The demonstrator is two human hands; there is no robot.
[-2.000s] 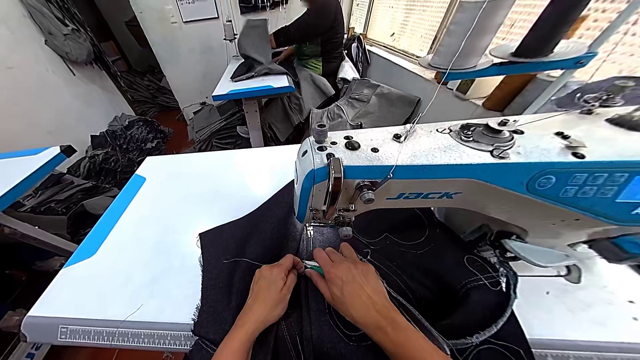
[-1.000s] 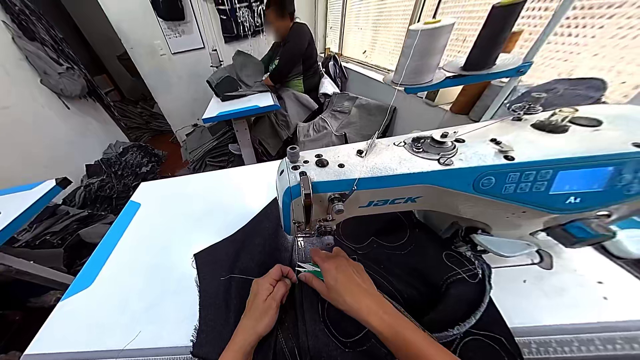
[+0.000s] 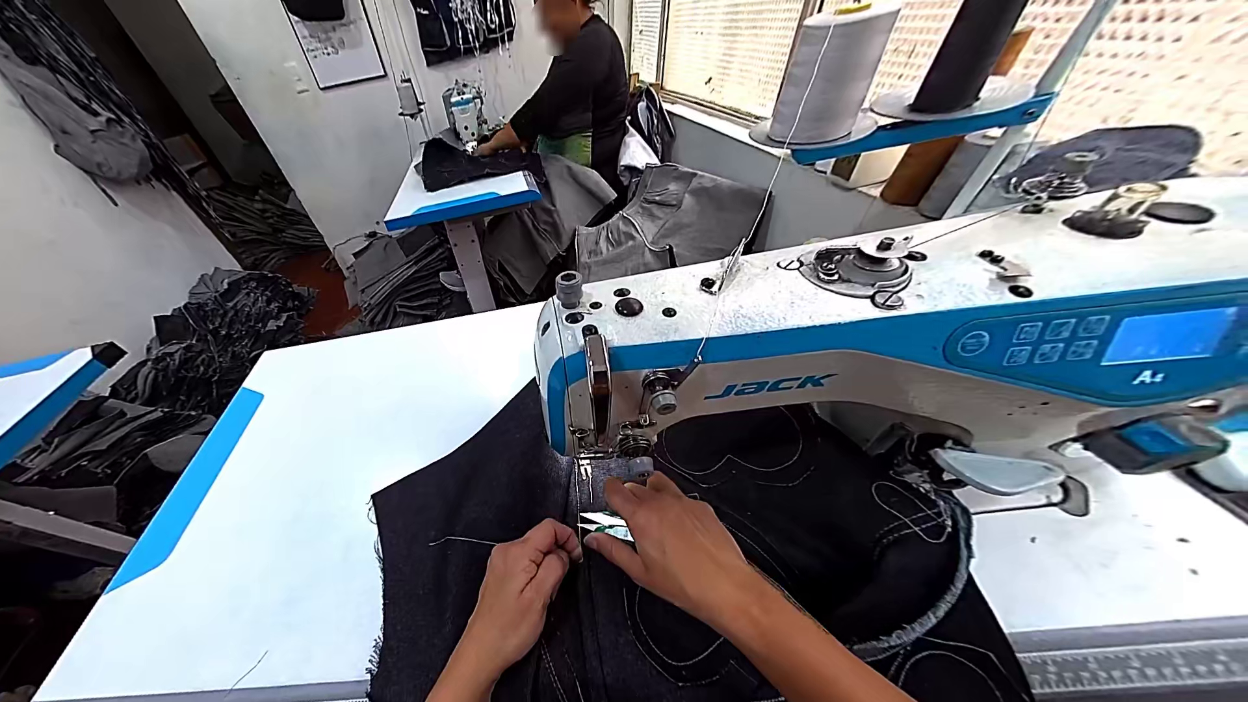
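Note:
Dark denim garment pieces with pale stitching lie on the white table under the head of a Jack sewing machine. My right hand holds small thread snips, their pointed blades apart and toward the left, just in front of the presser foot. Close to the blade tips, my left hand pinches at the denim seam, thumb and forefinger together; a loose pale thread lies to its left. What exactly the left fingertips grip is too small to tell.
Thread cones stand on a blue rack at the upper right. Behind my table, a person works at another sewing machine. Piles of dark fabric lie at the left. The machine's arm bounds the space to the right.
The view has tilted upward and turned a little. The person behind had grey cloth raised over the other table; now dark cloth lies there under their hand. My hands stay near the seam.

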